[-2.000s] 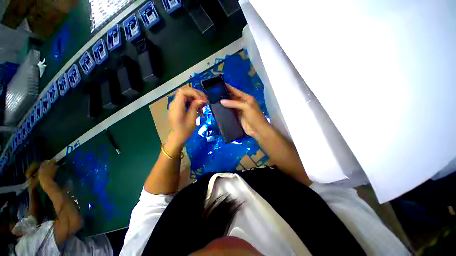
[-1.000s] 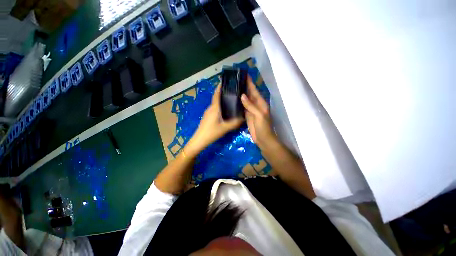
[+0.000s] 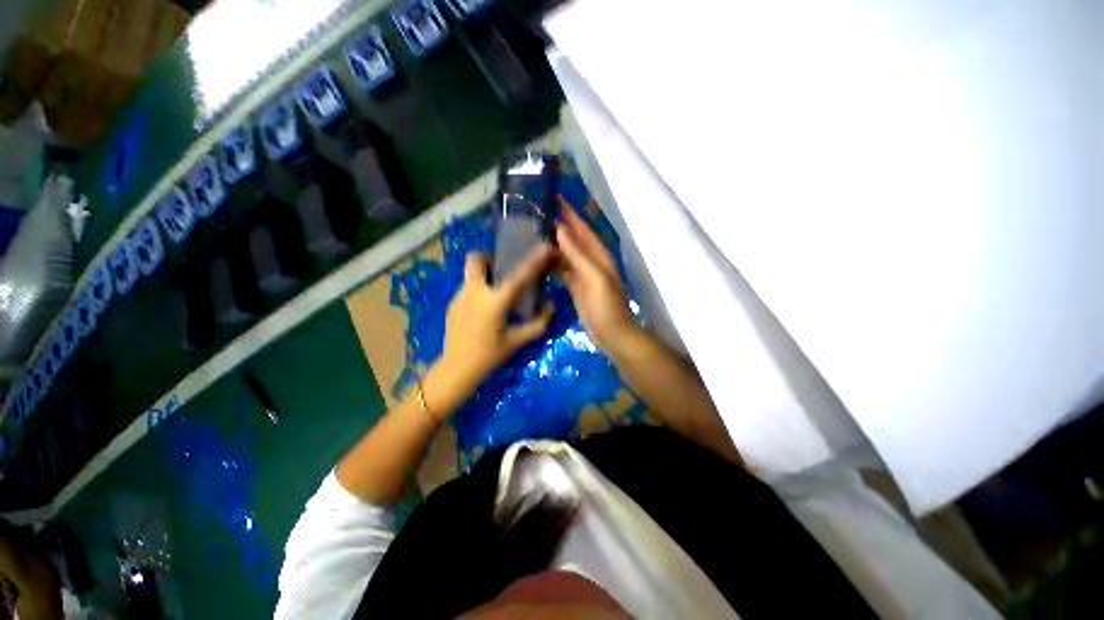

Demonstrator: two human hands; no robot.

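A long dark device housing (image 3: 519, 236) is held upright in the picture between my hands, its glossy window end away from me. My left hand (image 3: 490, 317) grips its left side and lower part, fingers across its face. My right hand (image 3: 590, 276) is at its right edge, fingertips against it. Shiny blue film scraps (image 3: 521, 394) lie below the hands on a tan cardboard sheet (image 3: 381, 329). Slight blur hides whether film is still on the window.
Black housings (image 3: 322, 216) stand in a row on the dark green line, with blue frame parts (image 3: 280, 127) beyond. A pale metal edge (image 3: 266, 317) borders it. White sheets (image 3: 847, 242) fill the right. A thin dark stick (image 3: 260, 397) lies on the green mat. Another person's arm shows lower left.
The housing has been turned from its dark side so the glossy window and grey face show, and has moved slightly left. My left fingers now cross its face. The neighbour's hands have left the mat.
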